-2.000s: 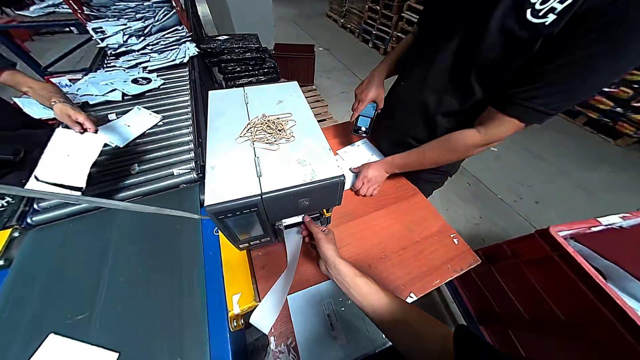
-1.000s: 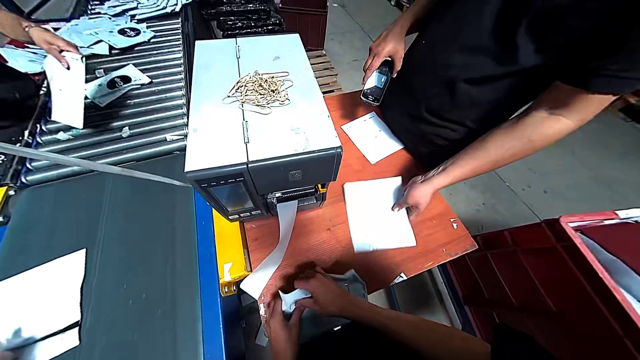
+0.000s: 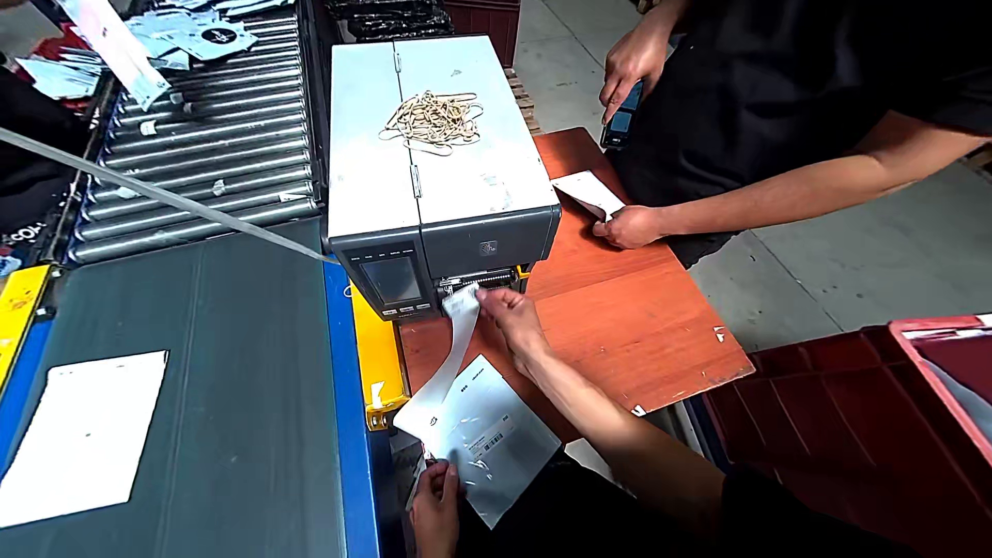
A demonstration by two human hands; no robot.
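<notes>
My right hand (image 3: pixel 511 314) pinches the end of a label (image 3: pixel 463 304) at the front slot of a label printer (image 3: pixel 446 194). From that slot a long strip of white backing paper (image 3: pixel 442 380) curls down. My left hand (image 3: pixel 435 504), low in the view, holds the lower left edge of a clear-fronted pale plastic mailing bag (image 3: pixel 496 442), which bears a printed barcode label. The bag lies slanted near the edge of the reddish wooden table (image 3: pixel 620 325). A heap of rubber bands (image 3: pixel 435 122) rests on top of the printer.
At the right, a person's hand (image 3: pixel 632 226) holds a white packet (image 3: pixel 590 192); their other hand (image 3: pixel 637 66) grips a handheld scanner (image 3: pixel 621 124). A white packet (image 3: pixel 85 438) lies on the conveyor belt (image 3: pixel 248 403), before a roller conveyor (image 3: pixel 209 139). A dark red crate (image 3: pixel 837 403) stands lower right.
My right hand has moved up from the bag to the printer's slot. The bag, bunched between my hands before, now lies flatter. The other person's packet has moved back from the table's middle.
</notes>
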